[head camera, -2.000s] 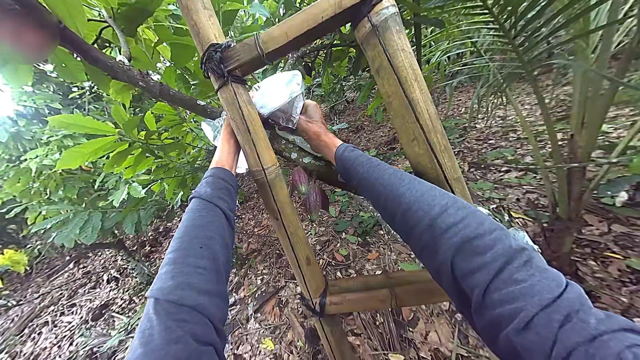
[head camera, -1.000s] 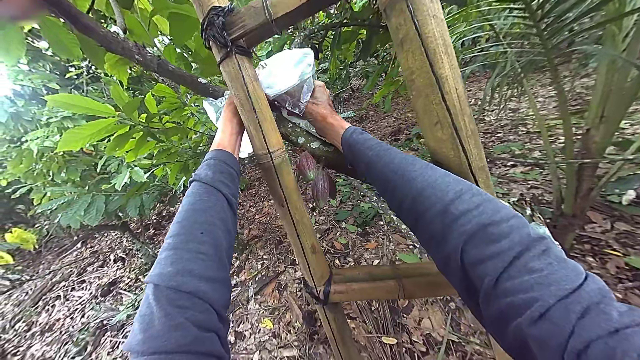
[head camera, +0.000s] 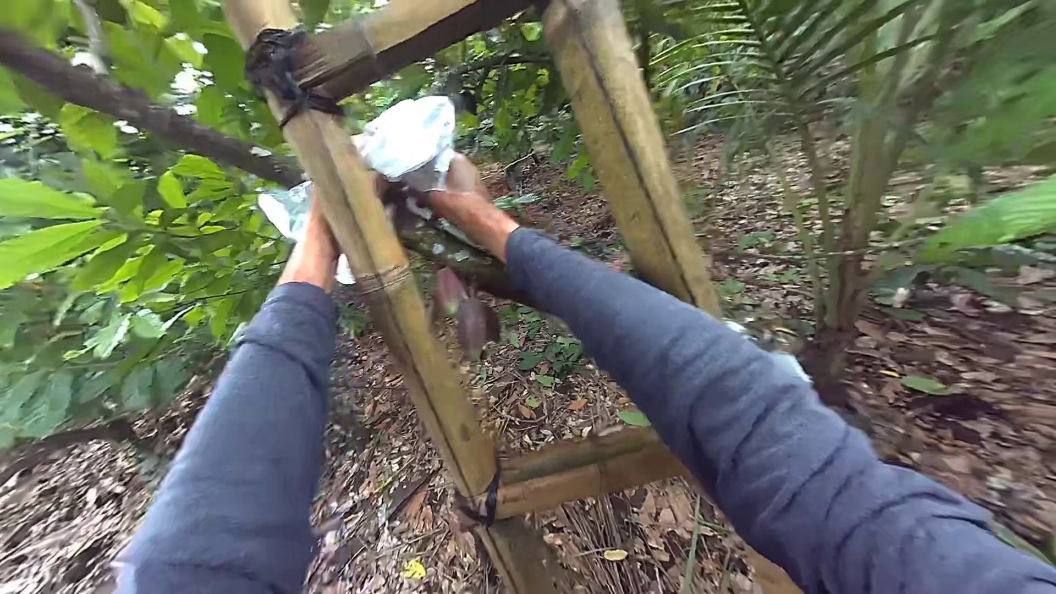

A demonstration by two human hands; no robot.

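My right hand (head camera: pixel 464 198) reaches between the rails of a bamboo ladder (head camera: pixel 363 223) and grips a whitish translucent plastic bag (head camera: pixel 410 136) beside a tree branch (head camera: pixel 454 254). My left hand (head camera: pixel 316 239) passes outside the left rail; its fingers are hidden behind the bamboo, with plastic showing on both sides of the wrist. What the left fingers do cannot be seen. Just below the branch hang reddish-purple cacao pods (head camera: pixel 473 323), touching nothing of mine.
Dark lashing (head camera: pixel 285 70) ties an upper rung to the left rail, and a lower rung (head camera: pixel 590 469) crosses below my right forearm. A dark branch (head camera: pixel 148 115) runs in from the upper left among leaves. A palm-like plant (head camera: pixel 858 190) stands right, over ground covered in dry leaves.
The plastic stays at my hands by the branch, its upper part shifting shape slightly. Both arms keep nearly the same position around the ladder's left rail.
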